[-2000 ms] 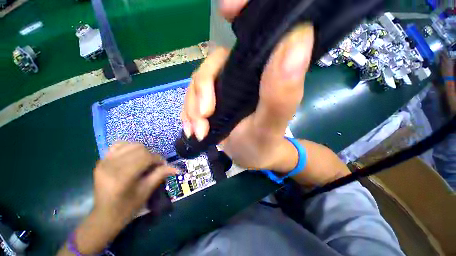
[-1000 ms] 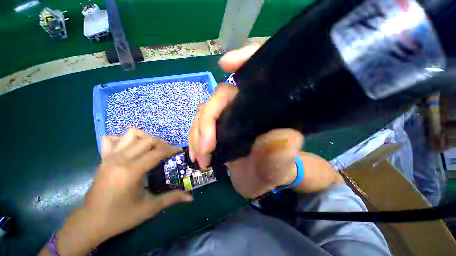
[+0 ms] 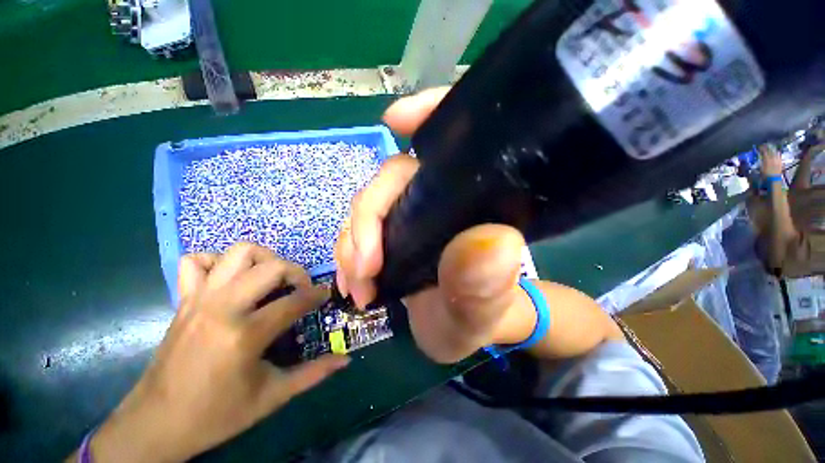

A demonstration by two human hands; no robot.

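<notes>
My right hand [image 3: 452, 280] is closed around a large black electric screwdriver [image 3: 507, 154] with a silver label. Its lower end is over a small circuit board [image 3: 362, 327] with a yellow block, just in front of the blue screw tray [image 3: 167, 217]. The tip is hidden by my fingers. My left hand [image 3: 231, 335] is at the board's left side, its thumb and fingers spread around the board's edge. Whether it presses on the board cannot be told. Tiny screws [image 3: 271, 194] fill the tray.
White assemblies [image 3: 163, 23] lie on the green belt at the upper left, near a metal post [image 3: 213, 59]. More units [image 3: 715, 185] are heaped at the right. An open cardboard box [image 3: 696, 335] stands at the lower right. Another person's arm [image 3: 775, 208] shows at the far right.
My left hand has come from a closed pose beside the board to a spread pose around it. The screwdriver has swung so its label shows. The belt's assemblies have shifted right.
</notes>
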